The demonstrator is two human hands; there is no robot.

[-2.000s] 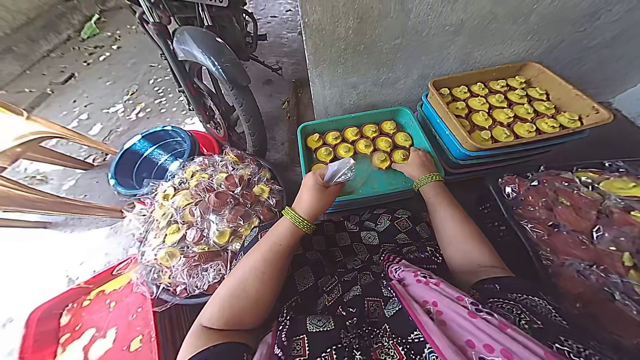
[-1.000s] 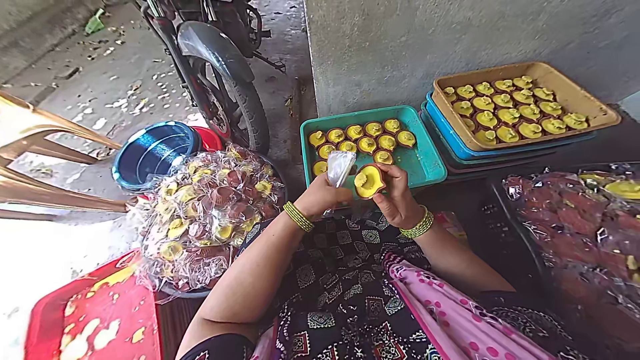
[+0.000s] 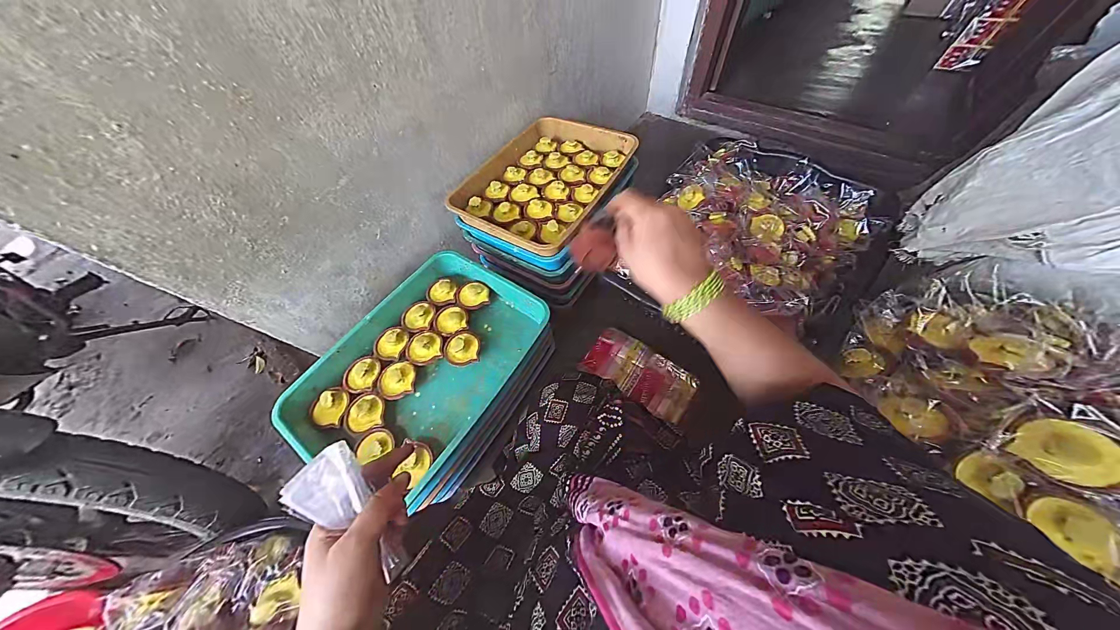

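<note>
My left hand, low at left beside the near corner of the green tray, holds a sheaf of thin clear plastic bags. In that tray lie several clay lamps filled with yellow wax, grouped along its left side. My right hand, blurred and with a beaded bracelet at the wrist, is raised between the tan tray and a heap of wrapped lamps. Its fingers are around a reddish-brown piece, too blurred to name surely.
The tan tray of yellow lamps tops a stack of blue trays against the wall. A red printed packet lies by my lap. More wrapped lamps are at right, others at lower left, near a motorcycle tyre.
The view has turned to the right. My right hand, earlier beside my left hand with a yellow lamp, has moved away right, beyond the green tray. My left hand still holds the bags.
</note>
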